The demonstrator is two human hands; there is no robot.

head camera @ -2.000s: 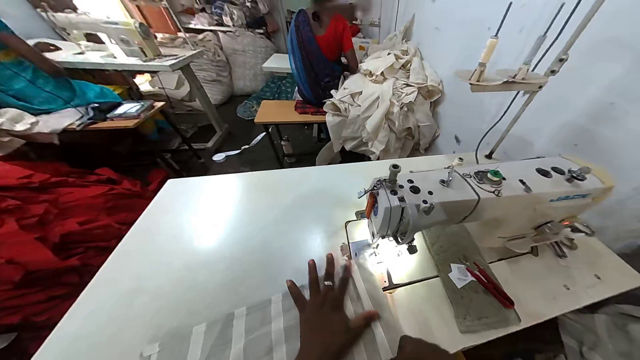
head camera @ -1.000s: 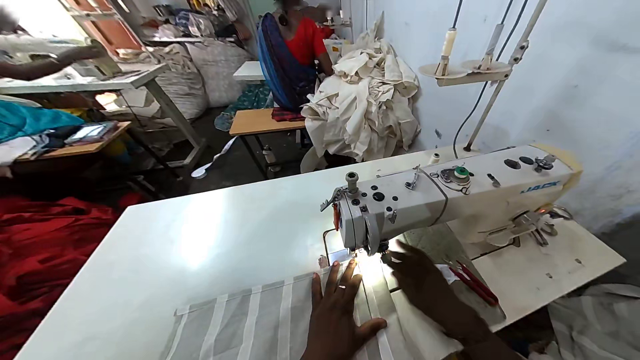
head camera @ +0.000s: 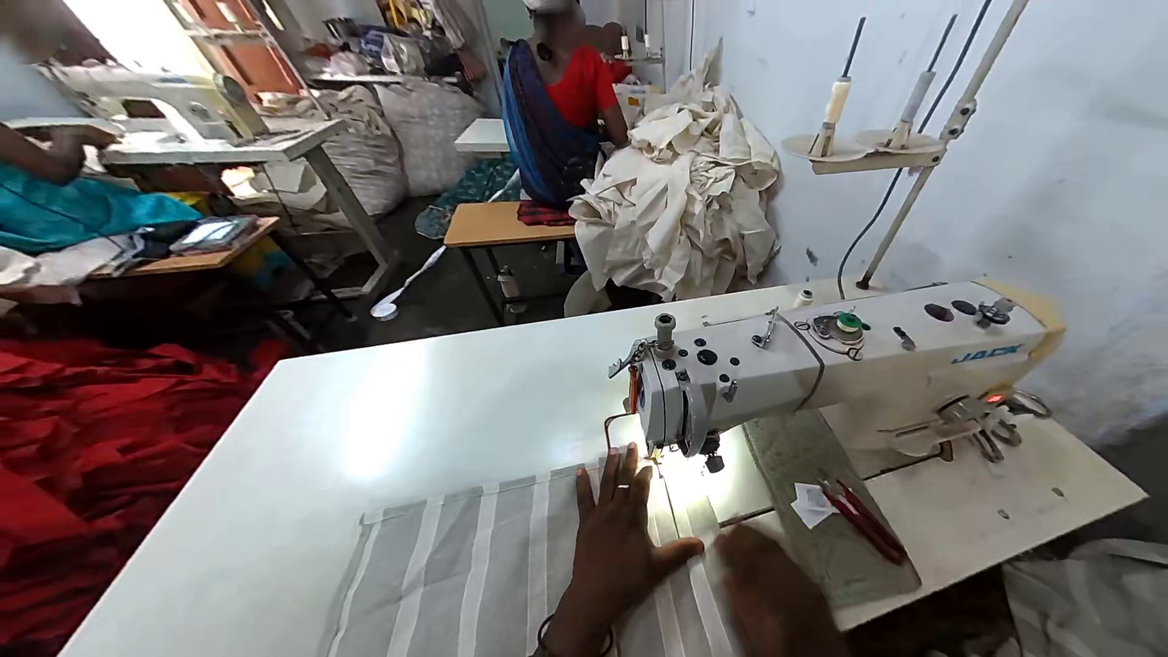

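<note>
A grey and white striped cloth (head camera: 456,566) lies on the white sewing table, one edge under the lit needle area of a Jack sewing machine (head camera: 730,374). My left hand (head camera: 616,538) rests flat on this cloth with its fingers apart, the fingertips just left of the presser foot. My right hand (head camera: 766,584) is blurred at the cloth's right side, near the table's front; whether it grips the cloth cannot be told. Red-handled thread snips (head camera: 865,520) and a small white paper piece (head camera: 812,505) lie on a grey cloth pad (head camera: 835,547) right of the needle.
A thread stand (head camera: 862,151) with cones rises behind the machine. Red fabric (head camera: 109,474) is heaped at the left. Beyond the table, a person sits near a wooden bench (head camera: 506,224) and a cream cloth pile (head camera: 680,201). Another person works at a machine at the left.
My right hand has moved from beside the needle toward the table's front edge. My left hand stays spread on the striped cloth, which shows more fully than two seconds ago.
</note>
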